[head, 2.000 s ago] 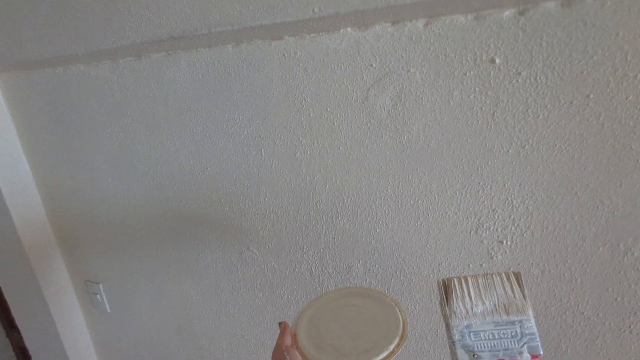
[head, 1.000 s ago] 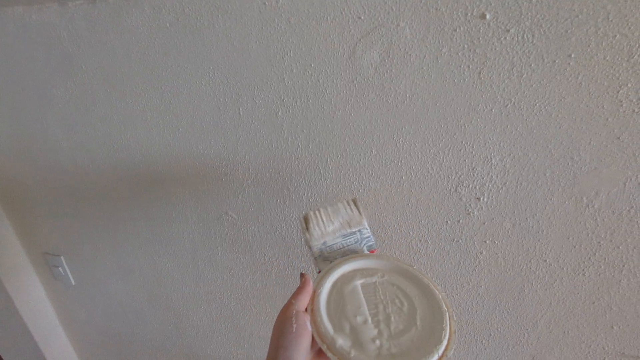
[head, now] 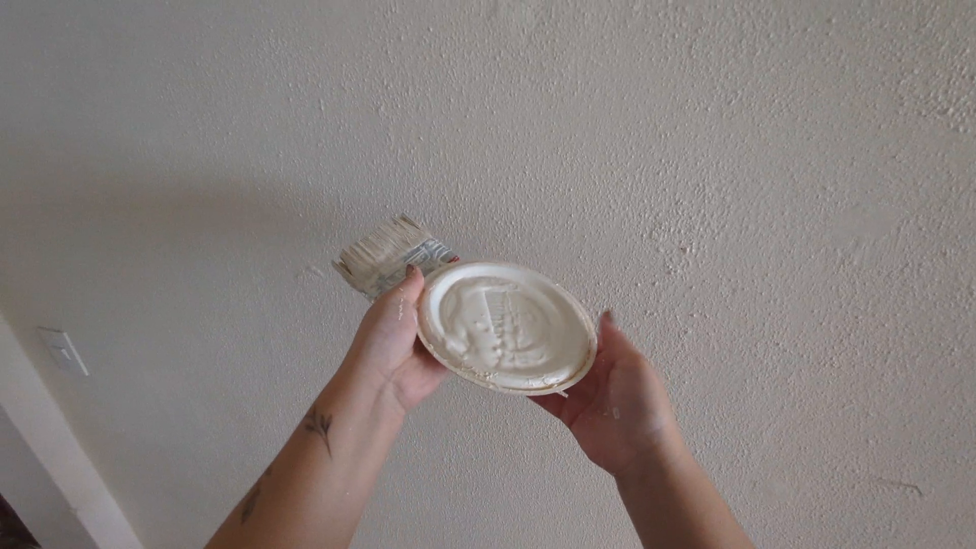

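Observation:
A round white piece that looks like a container lid (head: pixel 507 328), smeared with thick white paint or paste, is tilted between my hands. My left hand (head: pixel 393 343) grips its left rim, thumb up along the edge. At the right rim is my right hand (head: pixel 625 389), its thumb raised beside the edge and its fingers curled underneath; what those fingers grip is hidden. Behind the lid and my left thumb, a wide flat paintbrush (head: pixel 396 255) shows its pale-coated bristles, pointing up and left. The lid and left hand hide its handle, so which hand holds it cannot be told.
A white textured wall (head: pixel 534 152) with small bumps fills most of the view. On it at the left is a light switch or outlet plate (head: pixel 63 351). A pale vertical trim or wall edge (head: pixel 57 435) runs down the lower left, with something dark in the corner.
The brush, right of the lid two seconds ago, has moved behind it to its upper left. My right hand has come into clear view at the lid's right rim. The view has tilted lower.

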